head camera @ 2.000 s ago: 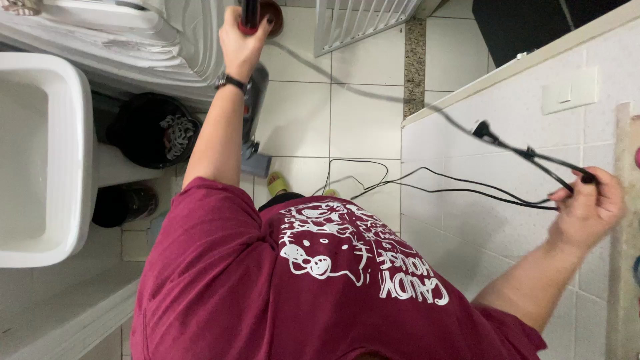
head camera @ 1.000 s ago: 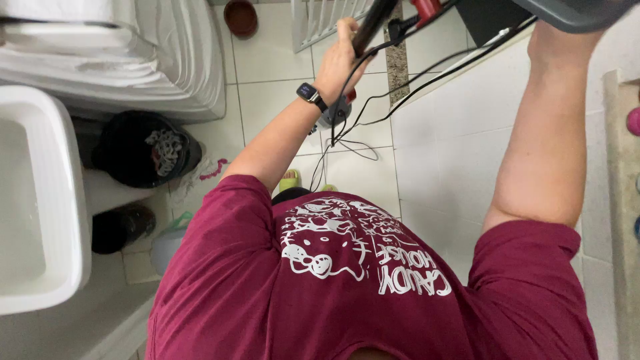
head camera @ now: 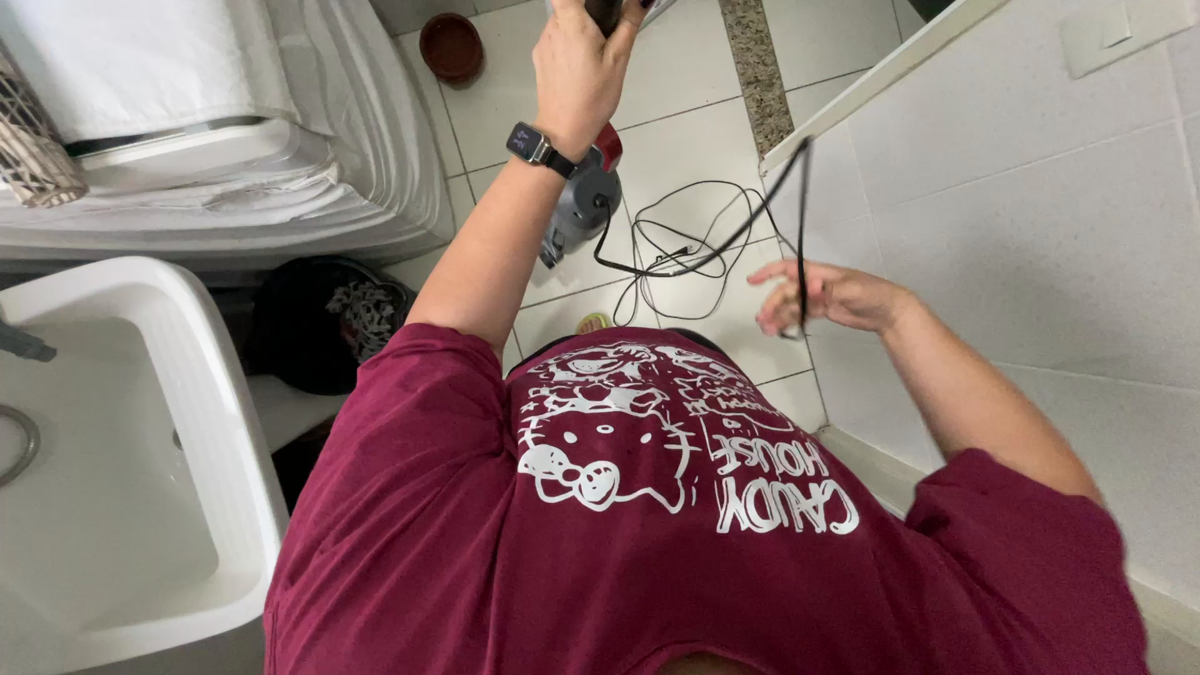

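At the top edge my left hand (head camera: pixel 583 75), wearing a black smartwatch, is closed around a dark handle (head camera: pixel 605 11), most of it out of view. Below that wrist a grey and red corded appliance (head camera: pixel 583 202), which looks like an upright vacuum cleaner, stands on the floor, partly hidden by my forearm. My right hand (head camera: pixel 811 295) is at the right, fingers curved and somewhat apart. A raised loop of black power cord (head camera: pixel 803 206) crosses its fingers; blur hides whether they grip it. More cord lies in loose loops on the tiles, with its plug (head camera: pixel 675 255) among them.
A white sink (head camera: pixel 211 412) stands at the left, beside a black bucket (head camera: pixel 281 319) with fabric inside. A white-covered appliance (head camera: pixel 347 178) fills the upper left. A terracotta dish (head camera: pixel 452 49) sits on the floor. The tiled wall (head camera: pixel 1022 216) runs along the right.
My right hand was up at the top right by a grey part one second ago; it is now lower, beside the wall. Cord loops now lie spread over the floor near the appliance.
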